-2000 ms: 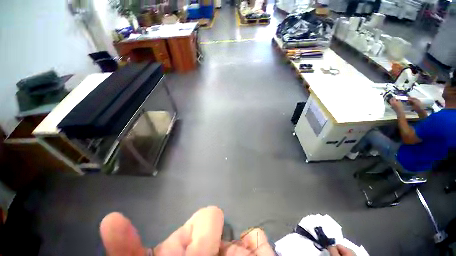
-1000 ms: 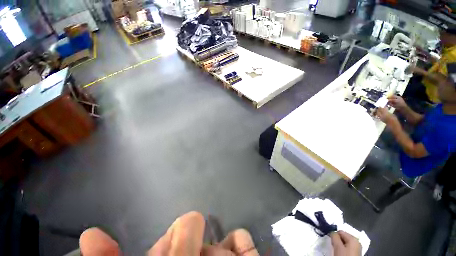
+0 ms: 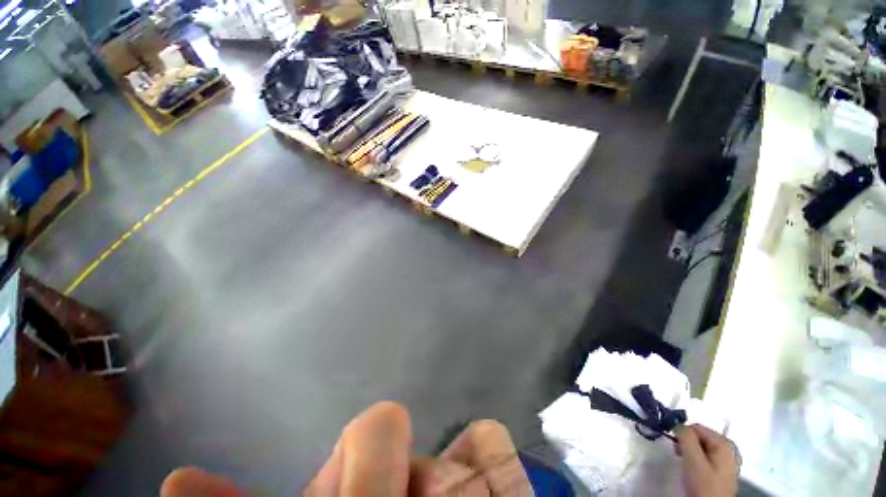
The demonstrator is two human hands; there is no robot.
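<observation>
A white tied bundle [image 3: 607, 442] with uneven layered edges hangs at the lower right. A black strip [image 3: 622, 403] is knotted around it. My right hand [image 3: 709, 461] grips the black strip at the knot, at the bundle's right side. My left hand [image 3: 418, 466] is very close to the camera at the bottom edge. Its fingers look curled and its lower part is cut off by the frame, so I cannot tell whether it holds anything.
A long cream machine table [image 3: 763, 330] with white pieces and sewing machine parts runs along the right. A low white platform [image 3: 525, 175] ahead holds a black heap, rolls and small dark items. Behind it, a pallet [image 3: 486, 63] bears white bundles and an orange item. A brown desk [image 3: 68, 427] is at lower left.
The view has swung right and moved forward. The low platform and machine table are nearer, and the seated person in blue is out of view. The bundle stays in my right hand.
</observation>
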